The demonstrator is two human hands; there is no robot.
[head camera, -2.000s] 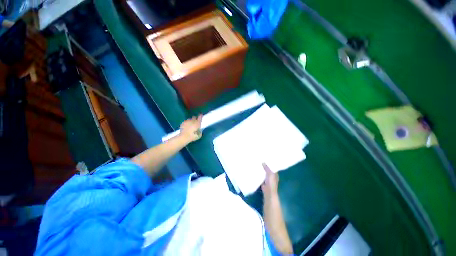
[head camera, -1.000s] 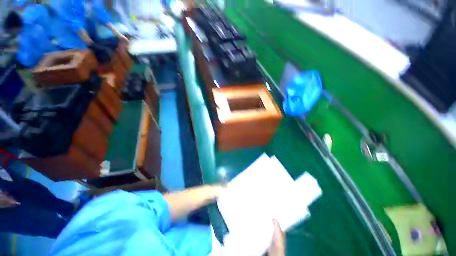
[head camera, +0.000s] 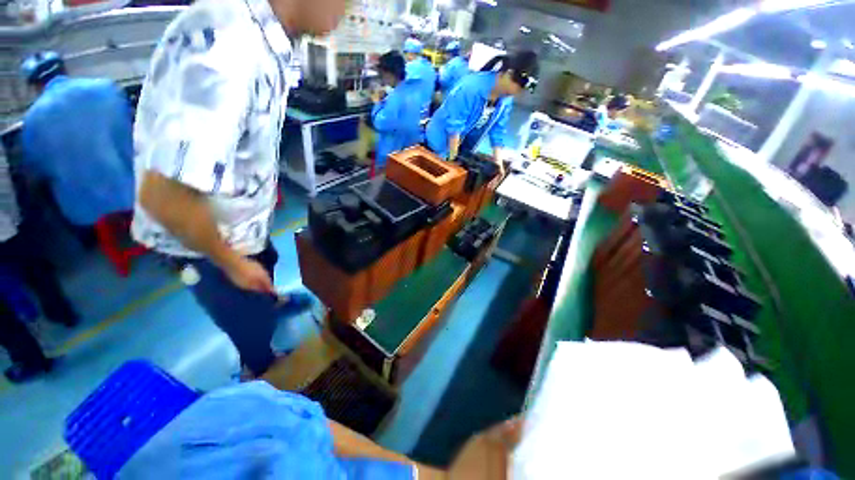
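A bundle of overlapping white sheets (head camera: 647,412) fills the lower right, held up close in front of me and overexposed. Its top edge is uneven, with several corners sticking up. My left hand (head camera: 486,452) is at the sheets' left edge and grips them there; it is blurred and its fingertips are hidden. My right hand cannot be made out; only a blurred dark and bluish patch shows at the sheets' lower right corner.
Brown wooden stacks (head camera: 619,272) with black parts (head camera: 698,262) line the bench beyond the sheets. A person in a patterned shirt (head camera: 211,131) stands at left. Another bench (head camera: 412,319) bears brown stacks and a frame (head camera: 427,166). A carton (head camera: 347,389) and blue crate (head camera: 127,412) are low left.
The view has swung up and left from the bench to the factory floor. The white sheets have come up nearer the camera. My right hand has gone from sight.
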